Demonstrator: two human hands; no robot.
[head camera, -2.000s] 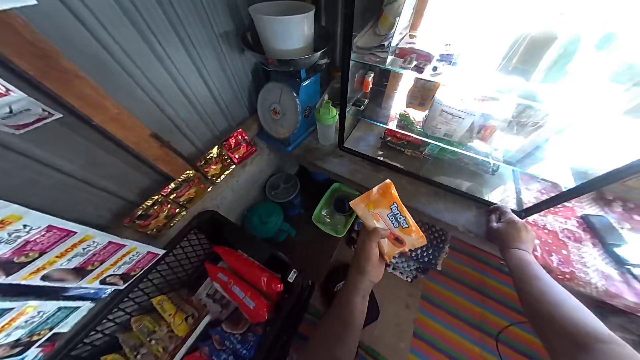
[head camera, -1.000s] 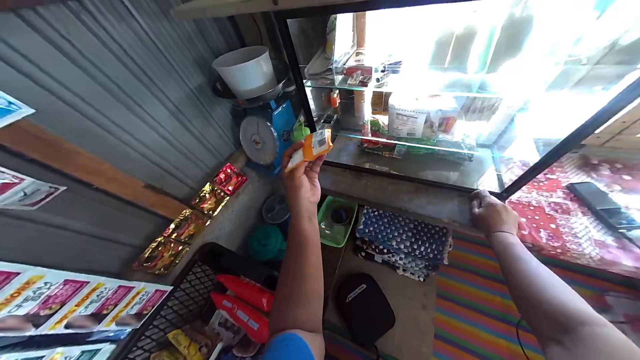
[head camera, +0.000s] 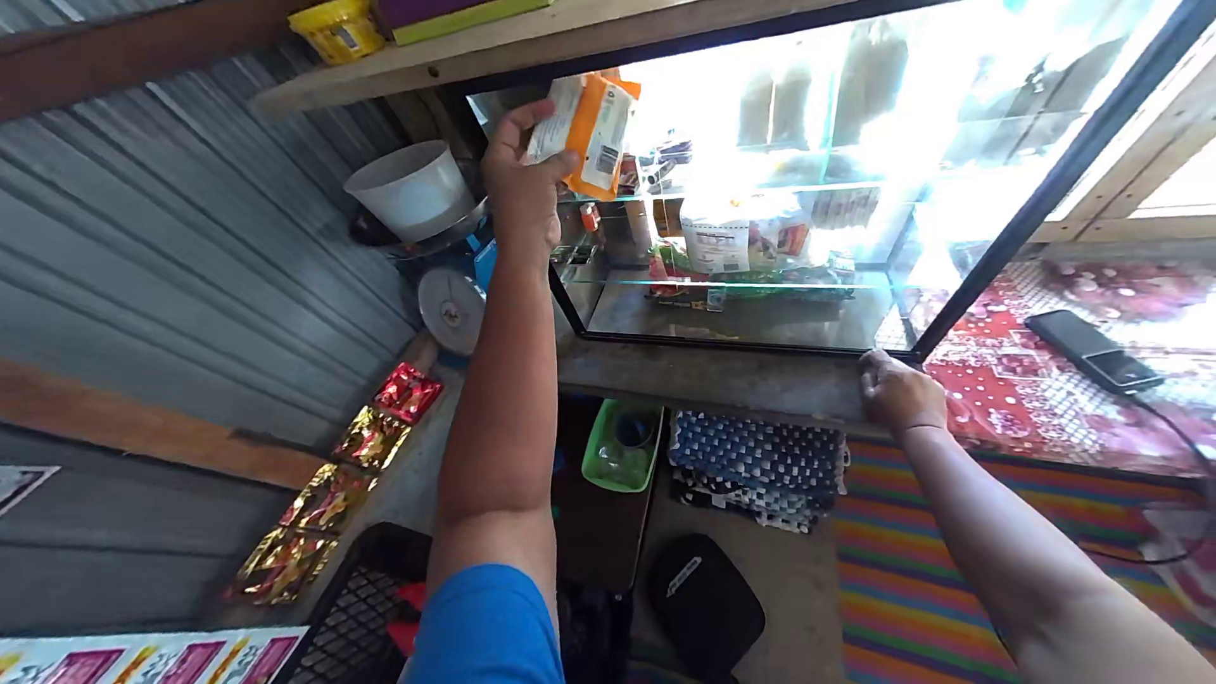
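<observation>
My left hand (head camera: 527, 176) is raised at the upper left of the glass display cabinet (head camera: 741, 344) and grips an orange and white packet (head camera: 600, 133), its printed back with a barcode facing me. The packet is in front of the upper glass shelf; whether it is inside the cabinet I cannot tell. My right hand (head camera: 901, 391) rests with curled fingers on the ledge at the cabinet's lower right corner. Plastic-wrapped goods (head camera: 717, 237) stand on a lower glass shelf.
A blue dial scale (head camera: 453, 309) bearing a white bucket (head camera: 413, 190) stands left of the cabinet. Below are a green basket (head camera: 617, 470), a woven mat (head camera: 755, 456) and a black case (head camera: 705, 608). A wooden shelf (head camera: 456, 68) juts overhead; a phone (head camera: 1092, 350) lies at right.
My left hand has carried the packet up from above the green basket to the cabinet's upper left, and the packet has turned its back toward me. My right hand stays at the cabinet's corner.
</observation>
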